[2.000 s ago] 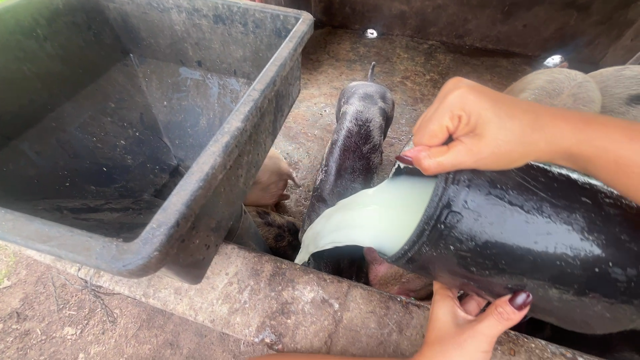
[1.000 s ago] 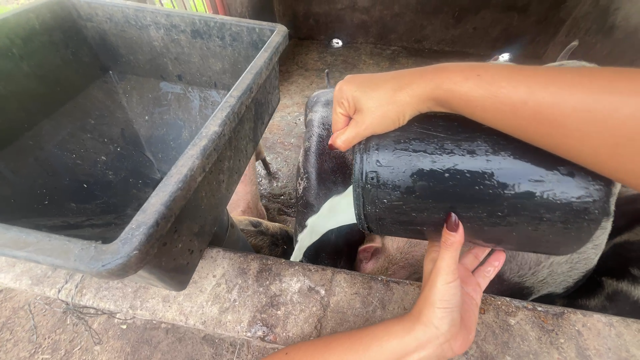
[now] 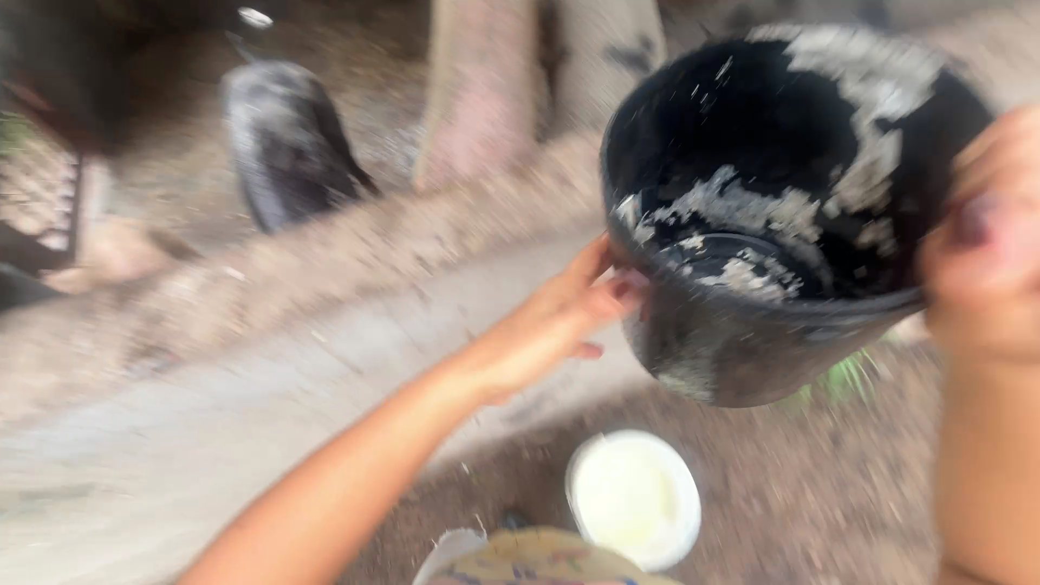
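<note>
A black plastic bucket point(image 3: 731, 349) is tilted so that its open mouth faces me, with pale, wet clumps of residue on its inner wall and bottom. My right hand point(image 3: 987, 236) grips its rim at the right edge of the view, blurred. At the bucket's left side, my left hand point(image 3: 581, 305) touches the outside just below the rim, fingers spread. Below it on the ground stands a white bucket point(image 3: 638, 496) with pale yellowish liquid inside.
A low concrete wall point(image 3: 268, 301) runs diagonally across the view. Behind it are a dark pig point(image 3: 284, 146) and paler pigs point(image 3: 487, 89). Bare soil point(image 3: 821, 487) with a grass tuft point(image 3: 845, 380) lies on the near side. Patterned cloth point(image 3: 544, 556) shows at the bottom.
The black bucket, earlier pouring pale liquid over the wall, has moved right and now shows its inside with only residue. The view has swung strongly, bringing the white bucket into sight.
</note>
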